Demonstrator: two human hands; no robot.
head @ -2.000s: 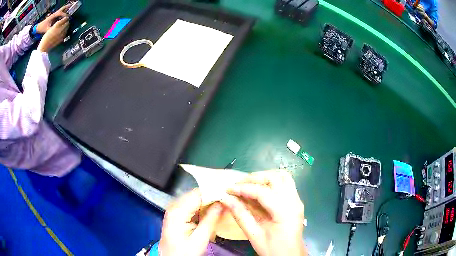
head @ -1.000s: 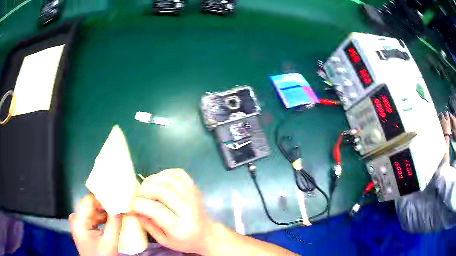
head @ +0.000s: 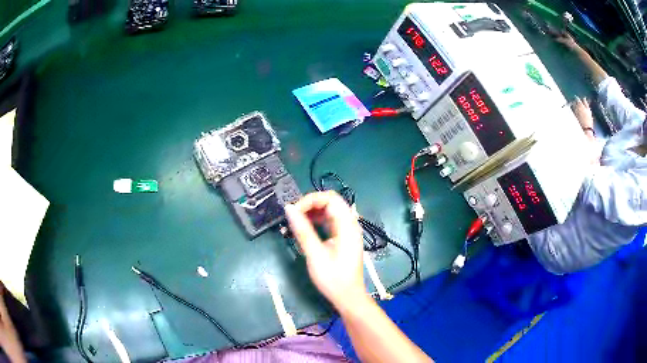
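Observation:
The opened camera unit (head: 245, 170) lies on the green mat, with its lens-ring half at the back and its dark grey half with a small screen in front. My right hand (head: 330, 244) is over the unit's lower right corner, thumb and index finger curled with a gap between them. I see nothing held in it. My left hand (head: 8, 333) is cut off by the left edge, and its fingers are hidden. It is below a white paper sheet (head: 25, 230), also cut off there. I cannot see whether it grips the sheet.
Three power supplies (head: 489, 135) with red digits stand at right, with red clips. A blue-pink card (head: 330, 105) and black cords lie by the unit. A green-and-white strip (head: 145, 186) and a loose plug lead (head: 177, 298) lie at left. Another person's arm (head: 599, 170) is behind the supplies.
The view has swung right. My right hand has left the paper and moved to the unit's corner. The paper and my left hand have shifted to the left edge of view.

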